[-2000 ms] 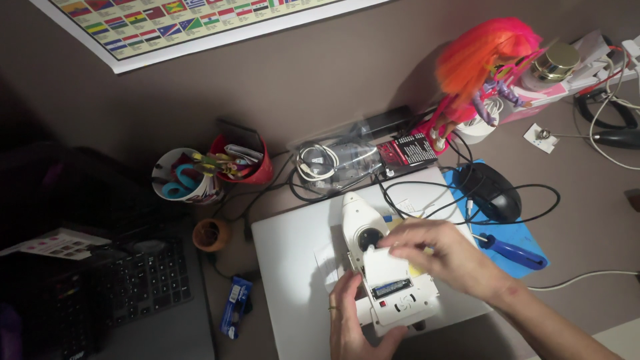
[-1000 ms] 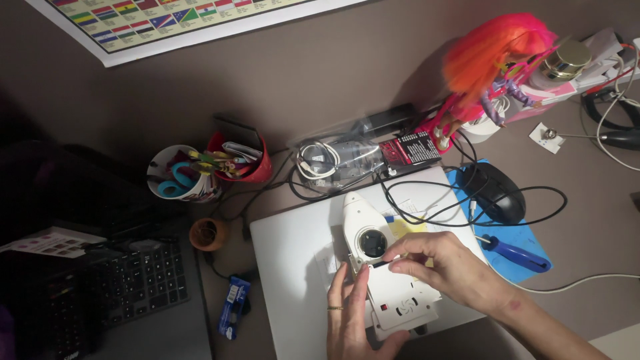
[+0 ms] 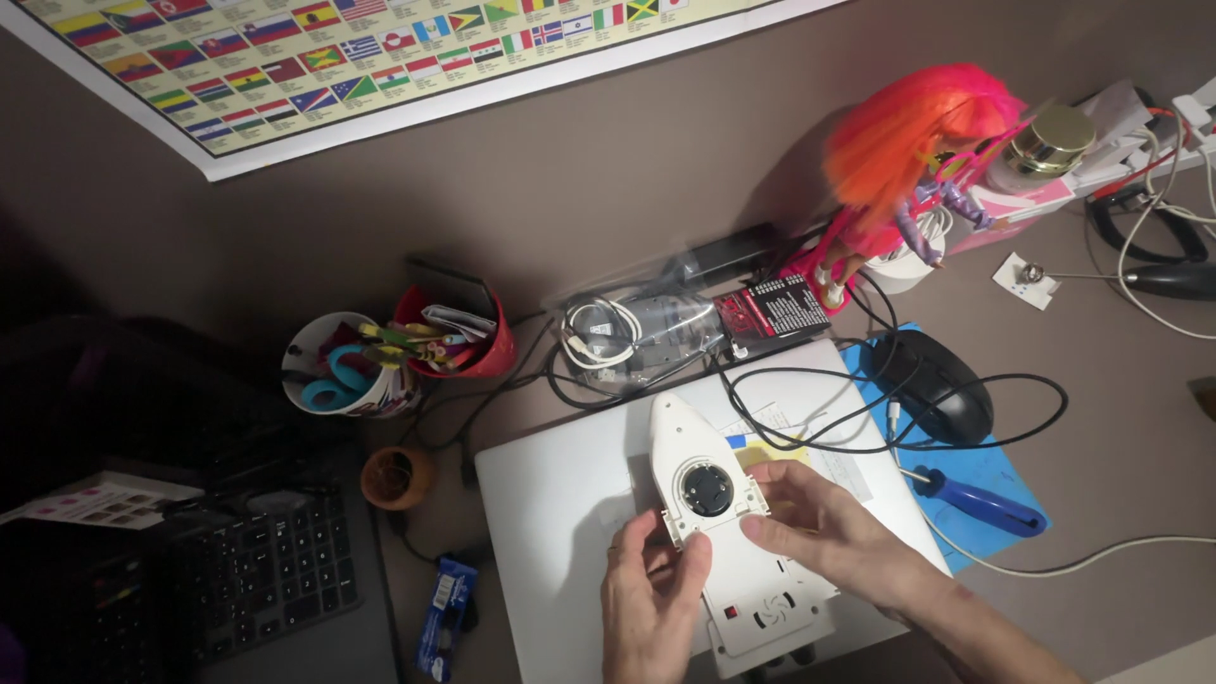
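Observation:
A white plastic device housing (image 3: 760, 579) with a pointed end and a round black part (image 3: 708, 489) lies over a silver closed laptop (image 3: 551, 532). My left hand (image 3: 655, 594) grips its left edge, thumb on top and fingers at the side. With thumb and fingers my right hand (image 3: 817, 532) holds the right edge near the round part. A flat white cover covers the lower section, where a small red part and curved slots show. The undersides of the fingers are hidden. A screwdriver with a blue handle (image 3: 983, 503) rests on a blue sheet (image 3: 1012, 475) to the right.
A black mouse (image 3: 931, 385) and its looped cable lie at the laptop's right corner. Behind stand a doll (image 3: 912, 180), a bagged cable (image 3: 608, 332), a red cup (image 3: 499, 347) and a white cup (image 3: 380, 394). Left are a small orange pot (image 3: 396, 478), a blue packet (image 3: 445, 617) and a dark keyboard (image 3: 275, 589).
The white cover, raised two seconds ago with a long dark slot showing beneath, now lies flat over that slot. My right hand has shifted to the housing's right edge.

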